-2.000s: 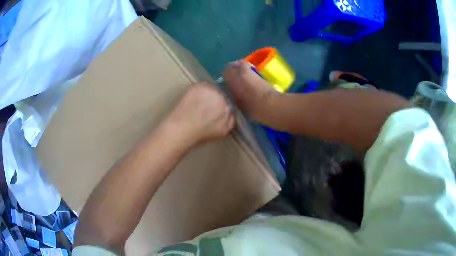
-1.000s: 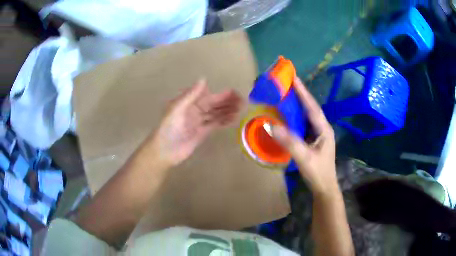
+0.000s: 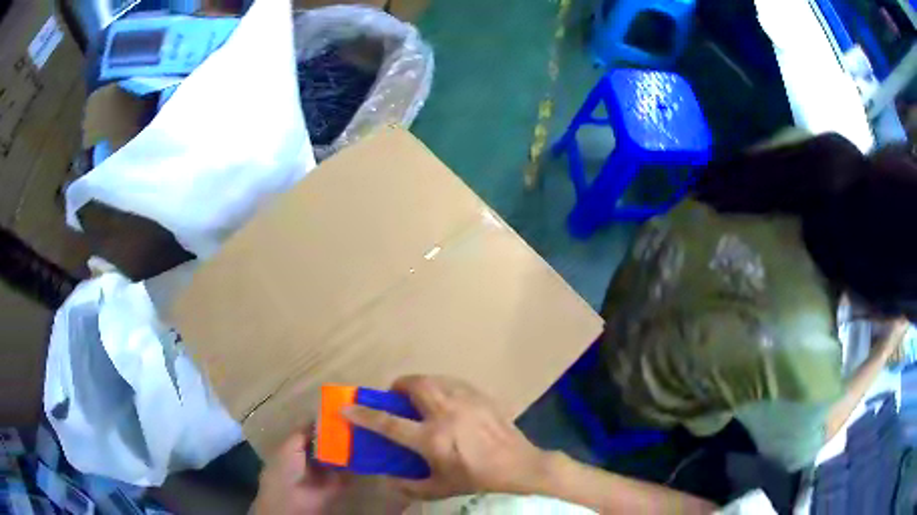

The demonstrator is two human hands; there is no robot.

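Observation:
A large brown carton (image 3: 402, 302) lies in front of me, its closed flaps facing up. The centre seam runs diagonally across it, with a shiny strip near its upper right part. My right hand (image 3: 457, 438) holds the blue and orange tape dispenser (image 3: 387, 431) over the carton's near edge. The orange end points left. My left hand (image 3: 302, 478) is low at the near left edge, beside the orange end, partly hidden and blurred. I cannot tell what its fingers hold.
White sacks (image 3: 216, 151) lie left of the carton. A clear liner bag (image 3: 402, 75) with dark contents stands behind it. A blue stool (image 3: 659, 116) stands at upper right. A seated person (image 3: 724, 312) is close on the right. Small blue-white boxes (image 3: 75, 493) are at lower left.
The carton has turned, and its seam now shows diagonally. The dispenser and my right hand have moved down and left to the near edge. My left hand has moved down from above the carton.

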